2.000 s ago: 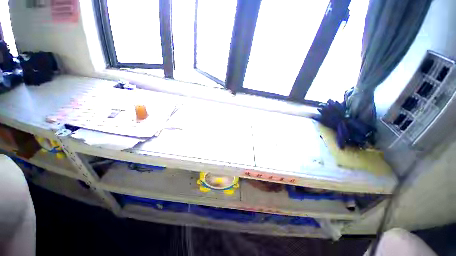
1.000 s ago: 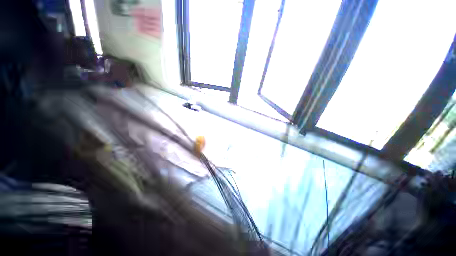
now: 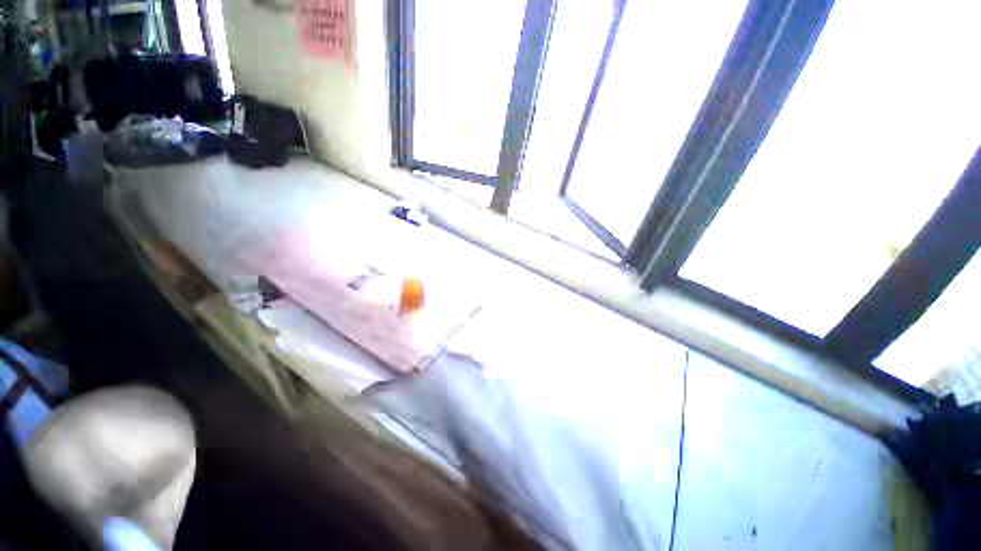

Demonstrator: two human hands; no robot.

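Observation:
Neither of my hands can be made out. A pink printed sheet [image 3: 360, 318] lies on the white ledge [image 3: 753, 452] under the windows. A small orange bottle or cap [image 3: 411, 294] stands on the sheet. A blurred grey-white shape [image 3: 527, 452], perhaps cloth or a sleeve, stretches over the ledge from the bottom edge up to the sheet's near corner. I cannot tell what it is.
A pale rounded shape [image 3: 113, 457], unclear, is at the lower left. Dark items [image 3: 264, 131] lie at the ledge's far end. A small dark-and-white item [image 3: 409, 213] lies by the window frame. A dark heap [image 3: 947, 463] is at the right edge.
The view has swung left along the ledge and tilted. The dark blur at left has cleared, and the pale rounded shape and the grey-white shape now show. The orange item stays on the sheet.

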